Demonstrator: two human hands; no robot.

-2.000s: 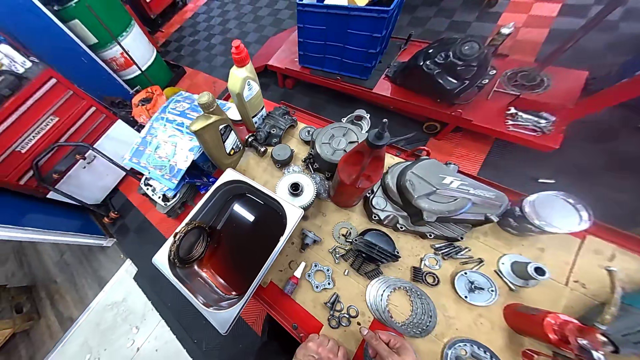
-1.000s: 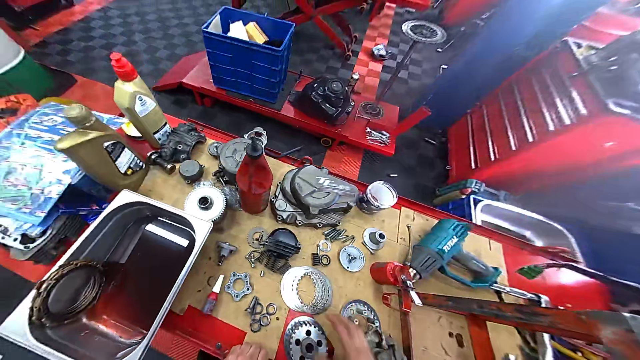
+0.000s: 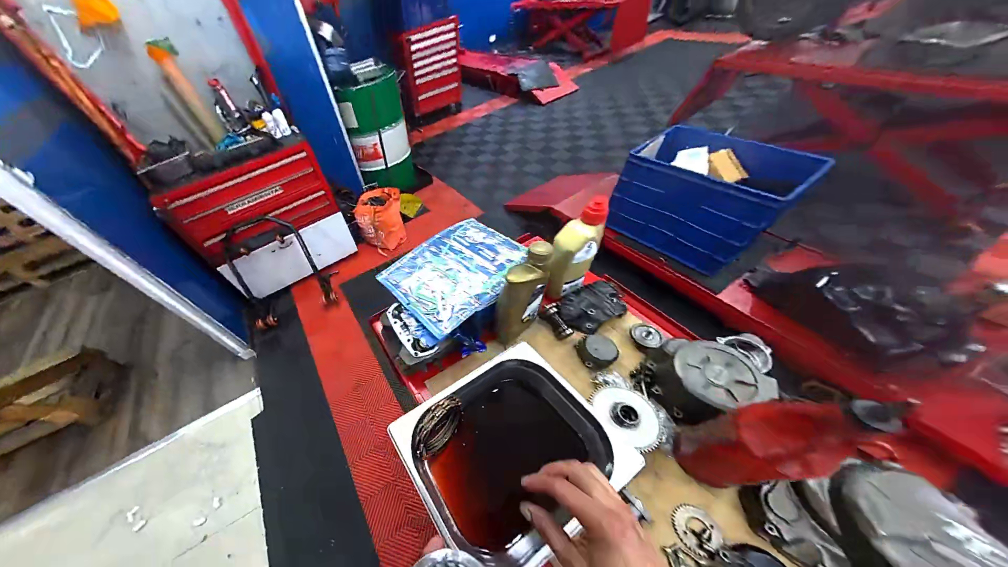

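My right hand (image 3: 587,512) is over the near right part of a metal tray (image 3: 403,441) of dark reddish liquid (image 3: 504,441), fingers apart and nothing seen in them. Whether the fingertips touch the liquid is unclear. Only a bit of my left hand (image 3: 433,543) shows at the bottom edge, outside the tray's near left side, beside a round metal part (image 3: 449,559); its grip is hidden. A coil of thin dark rings (image 3: 438,425) lies at the tray's left end. Right of the tray are a white-looking gear (image 3: 626,415) and a toothed metal disc (image 3: 697,529).
Behind the tray stand two oil bottles (image 3: 521,303) (image 3: 575,252) and a patterned blue sheet (image 3: 453,272). A red bottle (image 3: 764,445) and engine covers (image 3: 717,372) crowd the right. Farther off are a blue crate (image 3: 709,205) and a red tool cabinet (image 3: 252,197).
The view has swung left to the tray. My right hand, before near the discs and clutch parts on the bench, is now over the tray. The left hand is at the tray's near left side.
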